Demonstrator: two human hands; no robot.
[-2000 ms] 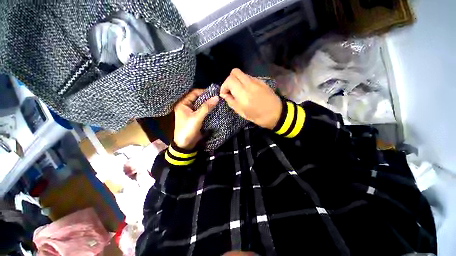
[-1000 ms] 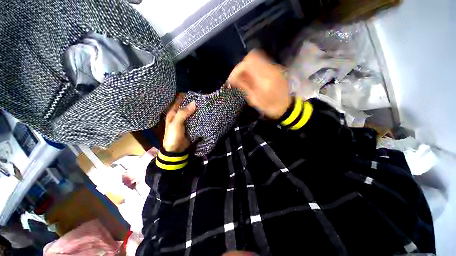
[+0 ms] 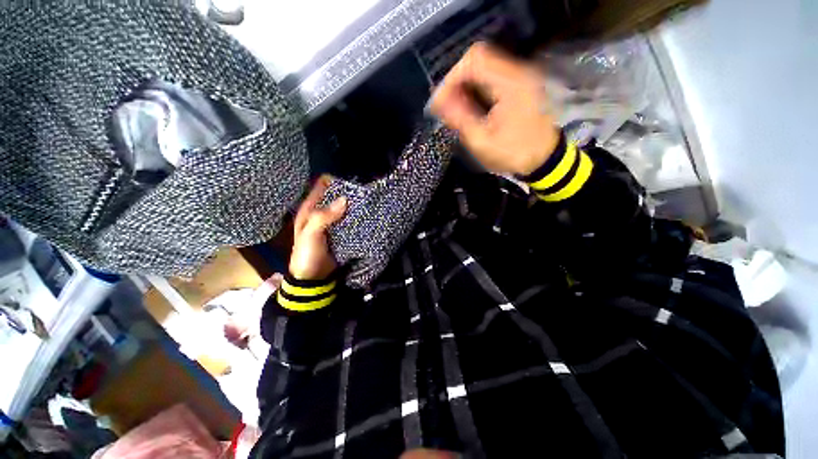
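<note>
A black-and-white tweed portion point(image 3: 381, 220) lies over my lap, its upper edge curving up to the right. My left hand point(image 3: 314, 231) grips its left end between thumb and fingers. My right hand point(image 3: 498, 108) is raised at its upper right end, blurred, with fingers curled; whether it pinches the tweed or a thread cannot be told. The large tweed coat point(image 3: 211, 202) hangs at the upper left, with shiny grey lining point(image 3: 148, 130) showing in an oval opening.
A white table edge with a printed ruler point(image 3: 372, 54) is above my hands. Clear plastic-wrapped material point(image 3: 619, 116) lies at the right beside a pale wall. Pink cloth point(image 3: 166, 435) is at the lower left, below a white machine-like part point(image 3: 63, 309).
My right hand has moved up and right, away from my left hand, and the tweed's upper right edge now stretches upward. My left hand has shifted slightly left and down in view.
</note>
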